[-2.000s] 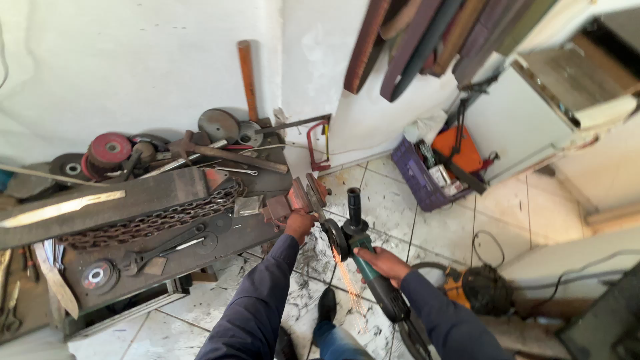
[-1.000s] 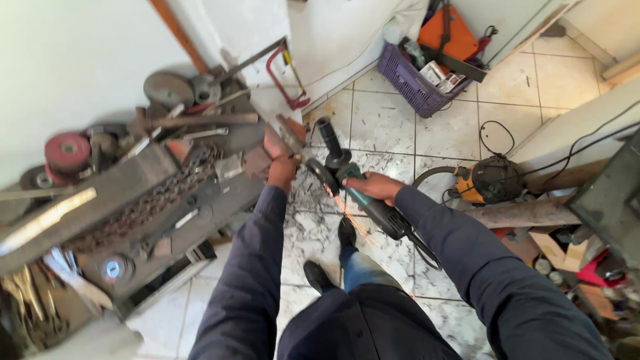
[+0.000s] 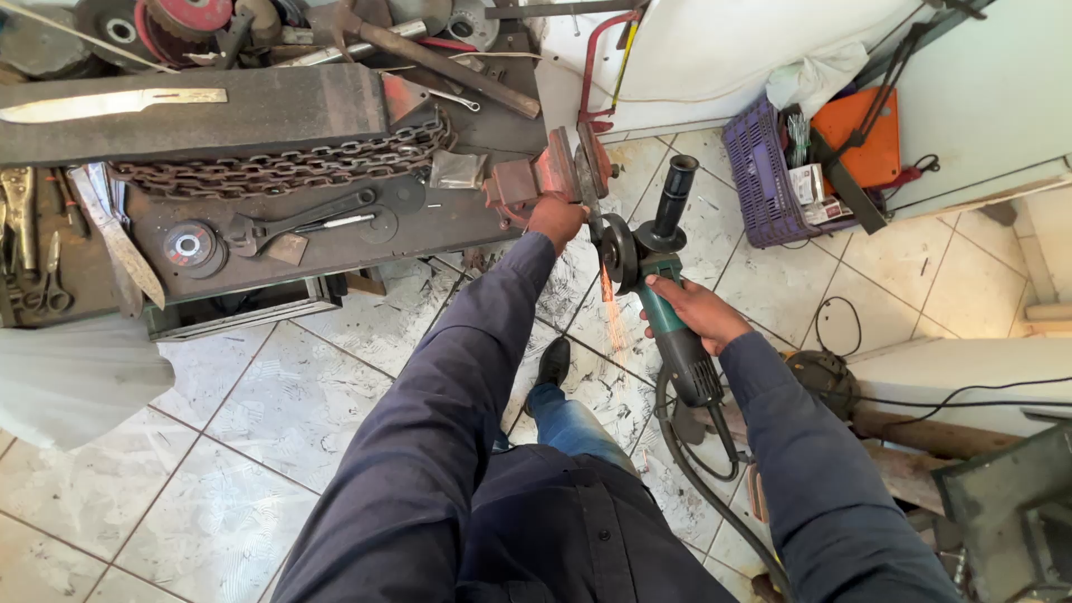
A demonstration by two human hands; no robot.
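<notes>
My right hand [image 3: 699, 311] is closed round the green and black body of an angle grinder [image 3: 667, 322], whose side handle points up and away from me. The grinder's disc [image 3: 619, 254] meets a narrow metal piece [image 3: 595, 226] beside the jaws of a red bench vise [image 3: 548, 172], and orange sparks [image 3: 613, 314] stream down from there. At the vise, my left hand [image 3: 558, 220] is closed near the lower end of the jaws, by the metal piece; whether it grips the piece or the vise is hidden. The grinder's cable runs down past my right forearm.
The workbench [image 3: 335, 255] bears a steel chain [image 3: 285, 170], an adjustable wrench [image 3: 293, 222], blade blanks [image 3: 117, 230], a hammer [image 3: 444, 63] and grinding discs. A red hacksaw [image 3: 596, 63] is beyond the vise. On the tiled floor stand a purple crate [image 3: 758, 176] and, at right, a cable-trailing machine [image 3: 816, 377].
The view has shifted between frames. My right hand keeps hold of the grinder at the vise, with sparks in every frame, and my left hand stays by the vise.
</notes>
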